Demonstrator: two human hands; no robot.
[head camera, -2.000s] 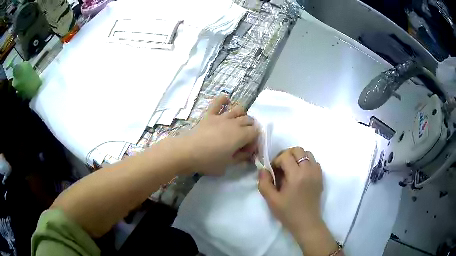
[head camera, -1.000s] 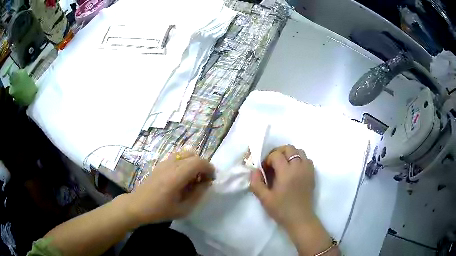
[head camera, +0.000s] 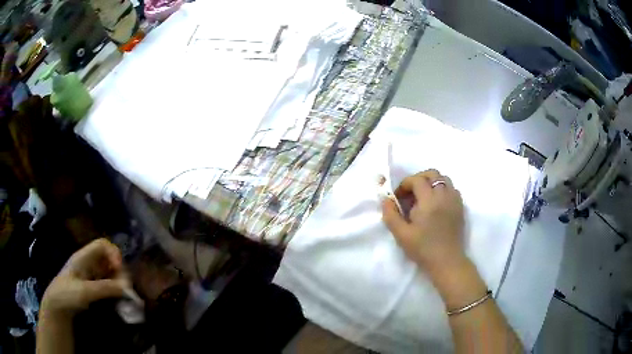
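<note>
A white fabric panel (head camera: 346, 256) lies flat in front of me, its right edge by the sewing machine (head camera: 578, 148). My right hand (head camera: 429, 214), with a ring and bracelet, pinches a narrow raised white strip (head camera: 391, 169) near the panel's middle. A small opening shows beside my fingertips. My left hand (head camera: 90, 276) is off the table at the lower left, slightly blurred, its fingers curled on a small whitish scrap (head camera: 130, 304). I cannot tell what the scrap is.
A stack of white panels (head camera: 173, 90), the top one with rectangular stitching, lies on the plastic-covered side table (head camera: 277, 218). A green bottle (head camera: 71, 97) stands at its far left. A grey plastic-wrapped lamp (head camera: 527, 97) hangs left of the machine head. A grey-white tub (head camera: 478, 24) is behind.
My left hand has left the panel and moved to the lower left, past the side table, with the whitish scrap. My right hand still pinches the strip.
</note>
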